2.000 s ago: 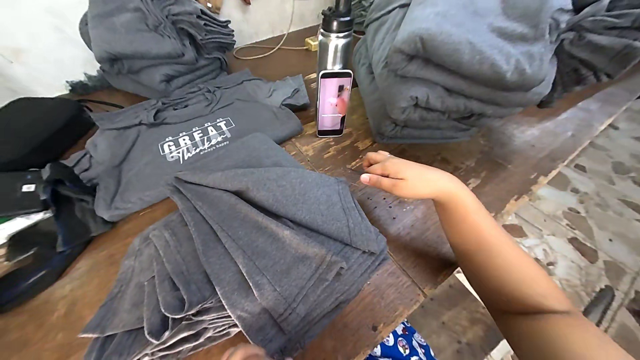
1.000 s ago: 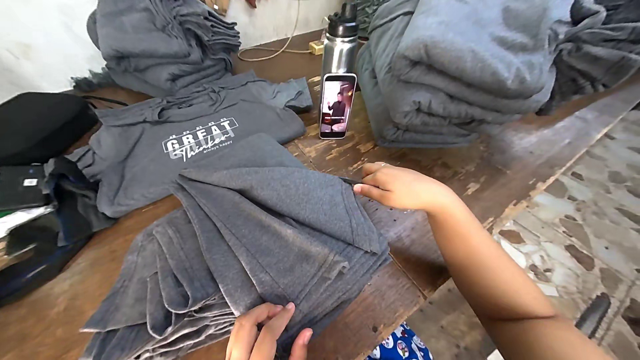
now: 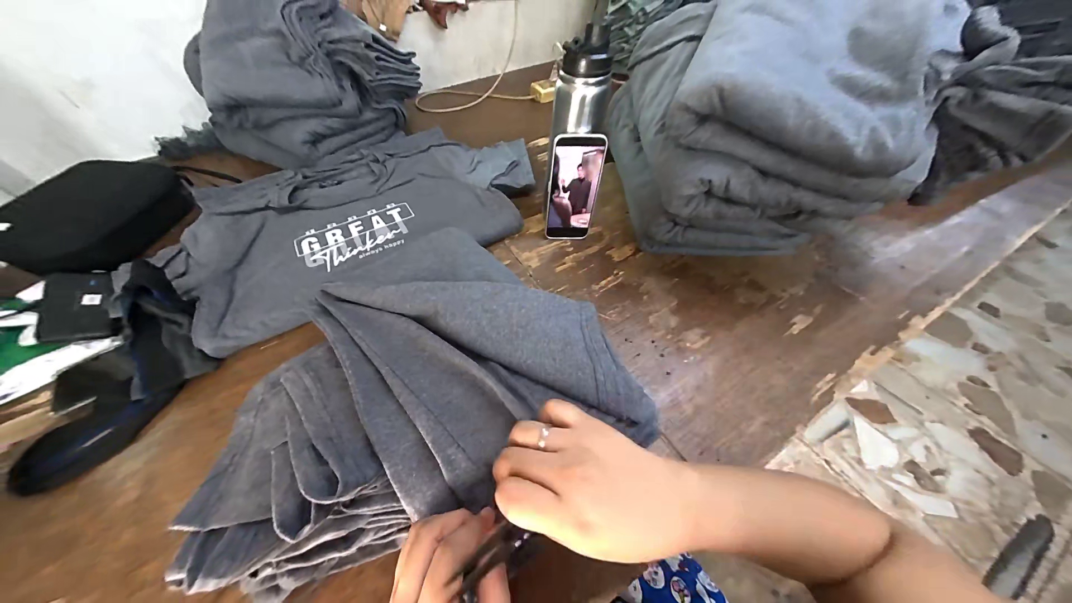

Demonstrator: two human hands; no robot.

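Layered grey fabric pieces (image 3: 469, 360) lie fanned out on the wooden table. At their lower edge my left hand (image 3: 452, 553) pinches the grey fabric between thumb and fingers. My right hand (image 3: 586, 486), with a ring on one finger, is curled just beside it, around a small dark tool (image 3: 496, 548). That tool lies between both hands and is mostly hidden, so its kind cannot be told. Behind the pieces a grey T-shirt (image 3: 352, 260) with white lettering lies spread flat.
A phone (image 3: 576, 186) leans on a steel bottle (image 3: 582, 100). Big grey fabric piles stand at back right (image 3: 779, 126) and back left (image 3: 293, 75). At left are a black case (image 3: 92, 209) and dark straps (image 3: 159, 335). The table edge runs along the right.
My right hand has moved from beside the fabric's right edge down and left to my left hand. My left hand, barely in view two seconds ago, has come onto the fabric's lower edge.
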